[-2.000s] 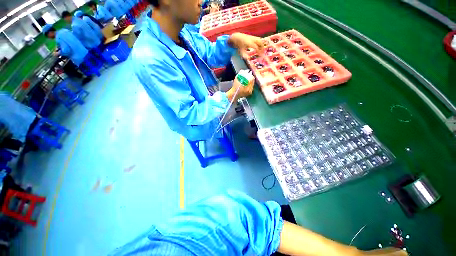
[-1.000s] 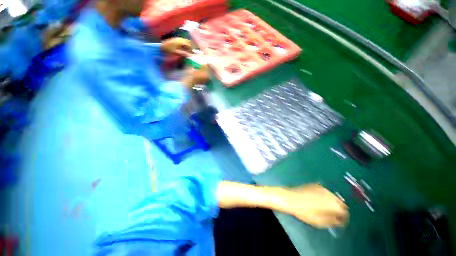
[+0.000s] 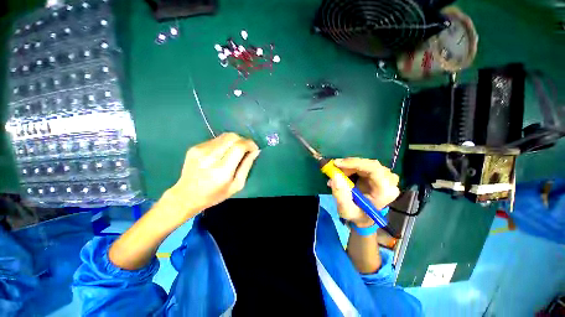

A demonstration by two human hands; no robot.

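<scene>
My left hand (image 3: 214, 167) is closed with pinched fingers on a thin silvery solder wire (image 3: 203, 111), which runs up and away from the fingers. A small round circuit board (image 3: 272, 139) lies on the green mat just right of the left fingertips; I cannot tell if they touch it. My right hand (image 3: 365, 186) holds a yellow and blue soldering iron (image 3: 337, 173) like a pen. Its metal tip points up-left, a little right of the board. A pile of red-wired parts (image 3: 248, 59) with white round ends and some short black leads (image 3: 323, 91) lie beyond.
A clear blister tray (image 3: 68, 105) with small boards lies at left. Two small boards (image 3: 167, 35) lie near a black holder (image 3: 183, 6). A round-grille fan (image 3: 372, 21) and a round tin (image 3: 440, 46) are at back right. A black iron stand (image 3: 458, 117) is at right.
The view has swung from the neighbouring worker to my own bench area. My right hand with the soldering iron, the fan and the stand have come into view.
</scene>
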